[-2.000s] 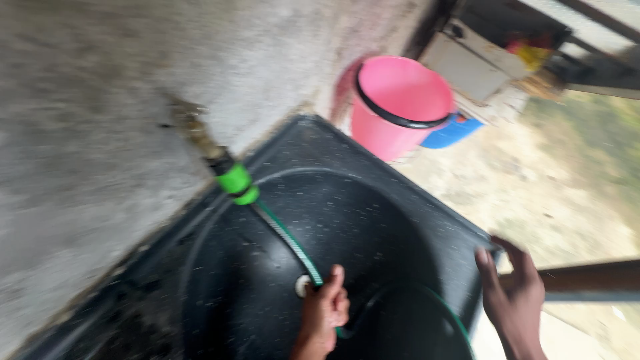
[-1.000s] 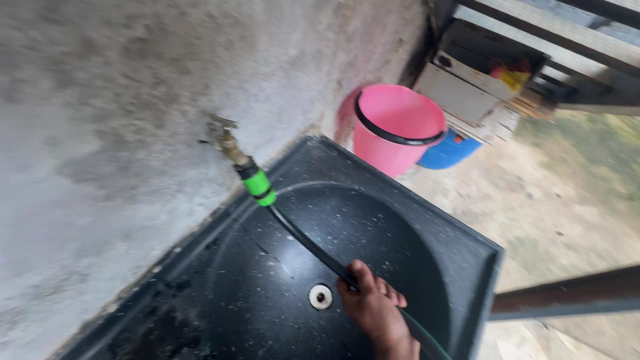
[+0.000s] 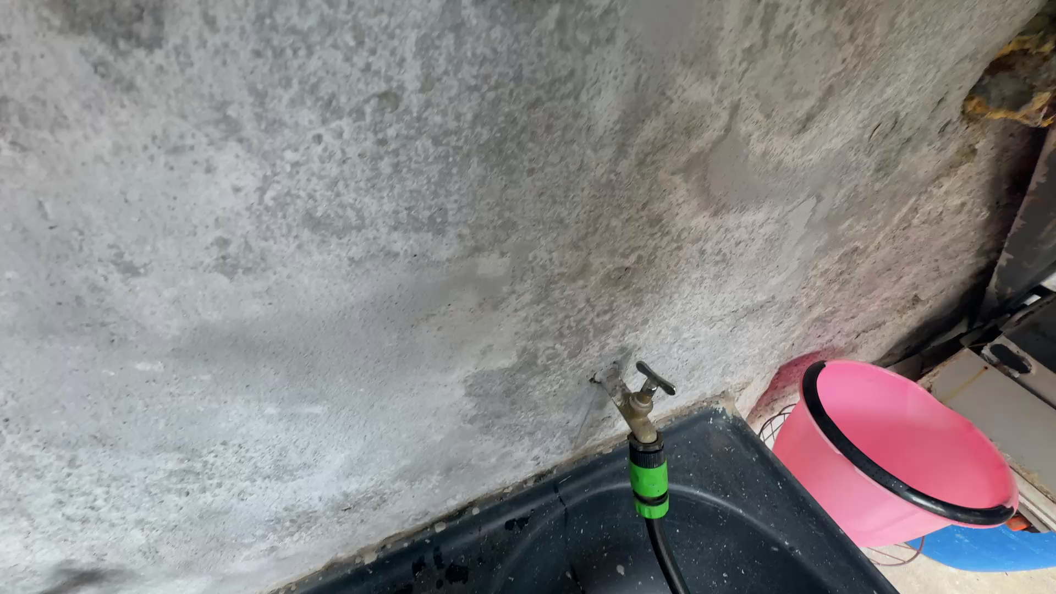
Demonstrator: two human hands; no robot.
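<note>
Neither of my hands shows in the head view now. A brass tap (image 3: 638, 410) with a metal T-shaped handle (image 3: 656, 379) comes out of the wall. Fitted onto its spout is a green and black hose connector (image 3: 648, 477). From the connector a dark hose (image 3: 665, 557) runs down over the black basin (image 3: 726, 528) and leaves the bottom of the view. The rest of the hose is hidden below the frame.
A stained, rough plastered wall (image 3: 330, 247) fills most of the view. To the right of the basin stands a pink bucket (image 3: 858, 487) with a black rim band or handle, beside a blue plastic item (image 3: 990, 549). Pale panels (image 3: 994, 404) lie behind the bucket.
The view has swung up toward the wall. The hand that was on the hose one second ago is out of frame, as is the basin's drain. Two seconds ago both hands showed.
</note>
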